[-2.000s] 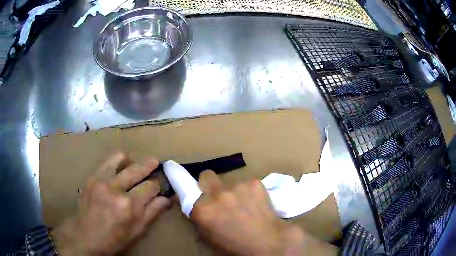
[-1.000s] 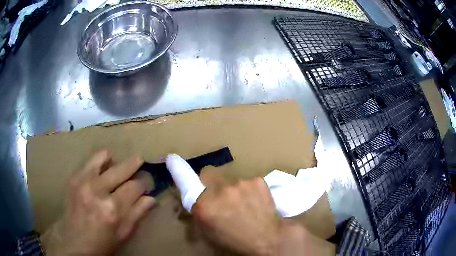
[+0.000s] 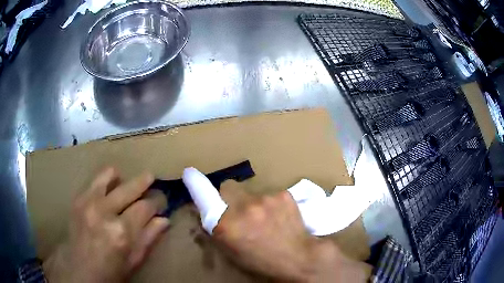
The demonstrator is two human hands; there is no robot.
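A black watch strap [image 3: 236, 170] lies on a brown cardboard pad [image 3: 287, 135], its right end bare and its left part under my fingers. My left hand [image 3: 113, 221] is bare and presses and holds the strap's left part with its fingers. My right hand [image 3: 260, 224] has a white cloth [image 3: 203, 196] wrapped tightly over one fingertip, which rests on the middle of the strap. The cloth's loose end [image 3: 337, 210] trails to the right of the hand. Small dark wet spots show on the cardboard below the strap.
A shiny steel bowl [image 3: 134, 44] stands beyond the cardboard on the steel tabletop [image 3: 237, 77]. A black wire mesh rack [image 3: 387, 119] holding rows of straps is at the right. A yellow-cream perforated sheet [image 3: 353, 5] shows at the far edge. White crumpled pieces lie at the far left.
The camera view has shifted, so the bowl, cardboard and rack sit further left. The wrapped fingertip stays on the strap near its middle. The cloth's loose end has changed shape and reaches up toward the rack.
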